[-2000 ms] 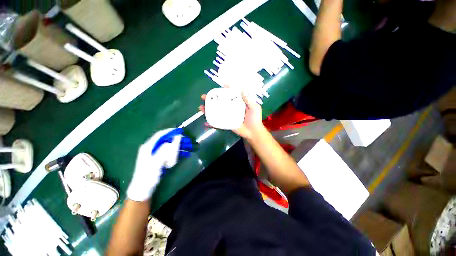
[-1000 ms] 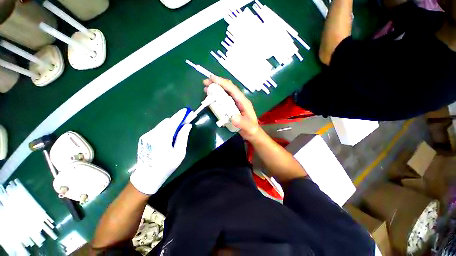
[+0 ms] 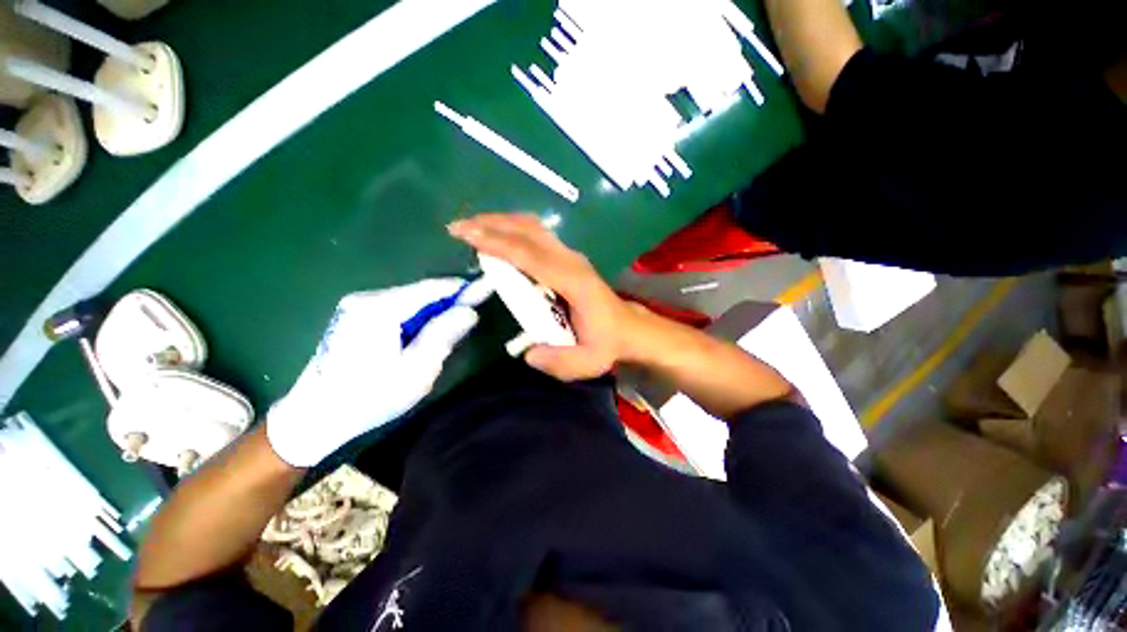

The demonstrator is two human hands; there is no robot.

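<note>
My left hand point(image 3: 371, 358), in a white knit glove, is closed around a blue-handled hand tool point(image 3: 433, 311). The tool's far end meets the edge of an off-white base point(image 3: 525, 303); its exact shape there is too small to tell. My bare right hand point(image 3: 562, 296) holds the base on edge, fingers over its far side and thumb near the fitting on its near side. One loose white strip point(image 3: 509, 152) lies on the green bench beyond my right hand. A large pile of white strips point(image 3: 643, 87) lies farther off.
Two bases point(image 3: 179, 414) and a hammer point(image 3: 77, 324) lie at the left, near another strip pile point(image 3: 50, 519). Base-and-strip subassemblies point(image 3: 139, 99) stand beyond the white band point(image 3: 247, 142). A carton of loose fittings point(image 3: 328, 531) is by my lap. Another person's arm point(image 3: 816, 49) is at the right.
My left hand and the blue tool have shifted slightly left and down. My right hand has turned over the base, which is tilted differently. The view has shifted, so bench items appear farther left.
</note>
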